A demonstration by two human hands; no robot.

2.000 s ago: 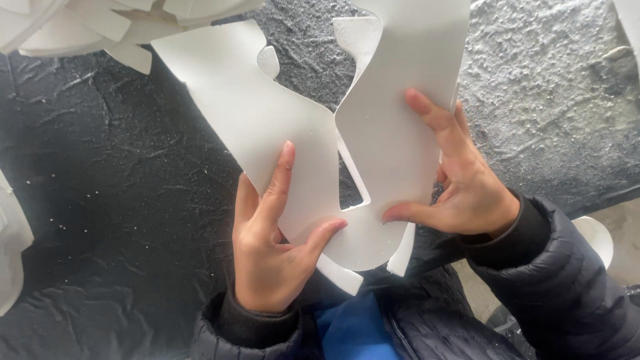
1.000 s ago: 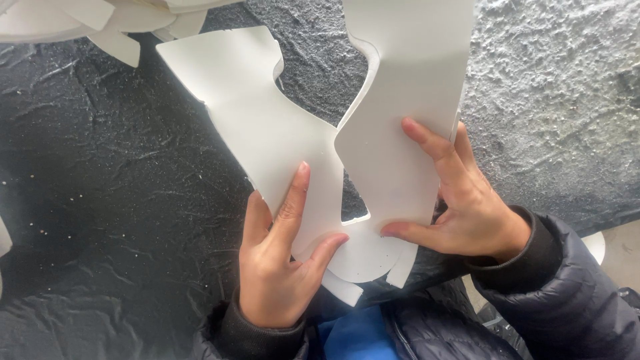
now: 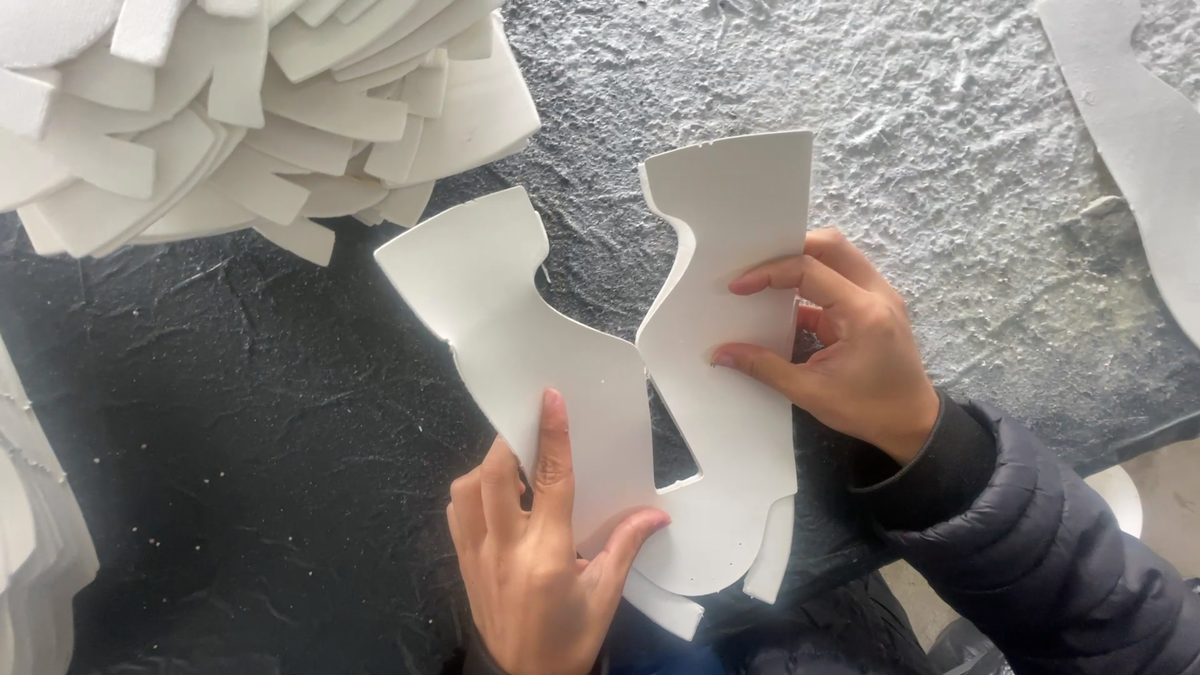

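Observation:
A white foam cut-out point(image 3: 741, 234) with two broad arms joined at a rounded lower end is held over the black-covered table. My left hand point(image 3: 553, 544) grips its lower left side, thumb and index finger on the top face, other fingers partly hidden at the edge. My right hand point(image 3: 844, 337) grips the right arm's outer edge, thumb and index finger on the face and other fingers behind. The inner edges of the two arms touch or overlap near the middle, above a small triangular gap. Two narrow white tabs stick out below the rounded end.
A large pile of similar white cut-outs point(image 3: 309, 131) lies at the upper left. More stacked white pieces point(image 3: 37, 525) stand at the left edge, and another white piece point(image 3: 1116, 122) lies at the upper right. The black table cover point(image 3: 234, 450) is wrinkled, with white dust on it.
My right hand has moved up along the right arm of the cut-out, away from the rounded end. The view has shifted, showing more of the upper left pile.

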